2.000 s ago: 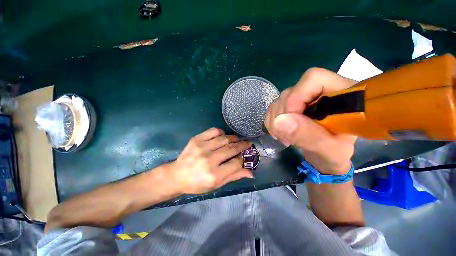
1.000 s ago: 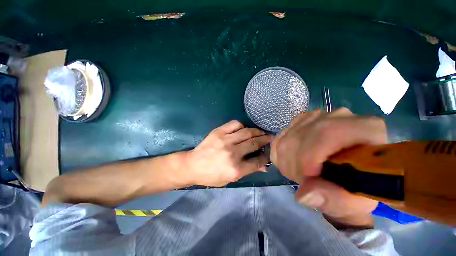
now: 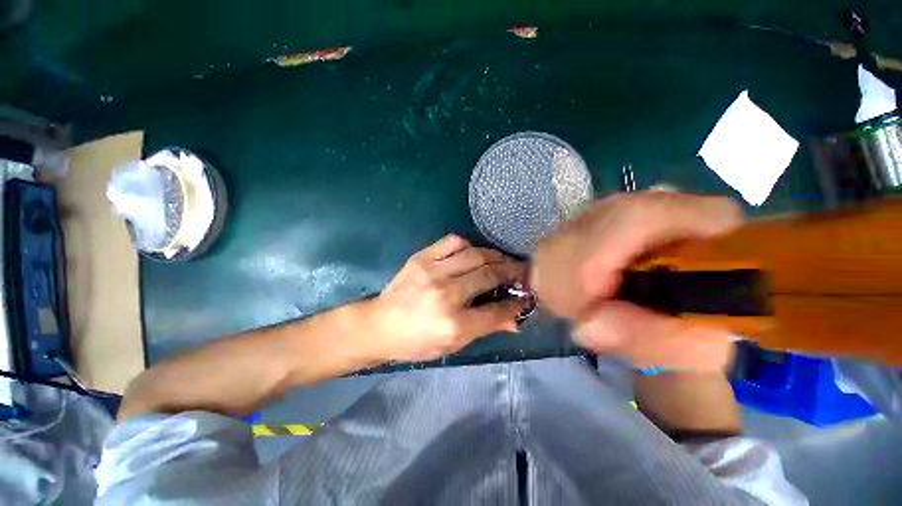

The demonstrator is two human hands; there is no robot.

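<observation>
My left hand (image 3: 435, 301) lies on the green bench near its front edge, its fingers around a small round unit (image 3: 522, 300) with a shiny rim, mostly hidden by the fingertips. My right hand (image 3: 633, 277) grips the orange electric screwdriver (image 3: 836, 287), which lies roughly level and runs off the right edge of the view. The driver's tip is hidden by my right hand, beside the unit. The grey round screw plate (image 3: 524, 188) lies just behind both hands. My right hand and the driver are blurred.
Tweezers (image 3: 628, 178) lie right of the screw plate. A white paper square (image 3: 749, 148) and a solder reel (image 3: 880, 153) are at the right. A round tin with white wadding (image 3: 198, 206), a cardboard sheet (image 3: 104, 267) and a blue-black box (image 3: 38, 277) are at the left. A blue stool (image 3: 811, 390) stands below right.
The view has shifted. My right hand and the driver have come down and nearer the unit compared with two seconds ago. Since one second ago, the unit's rim shows more between the hands.
</observation>
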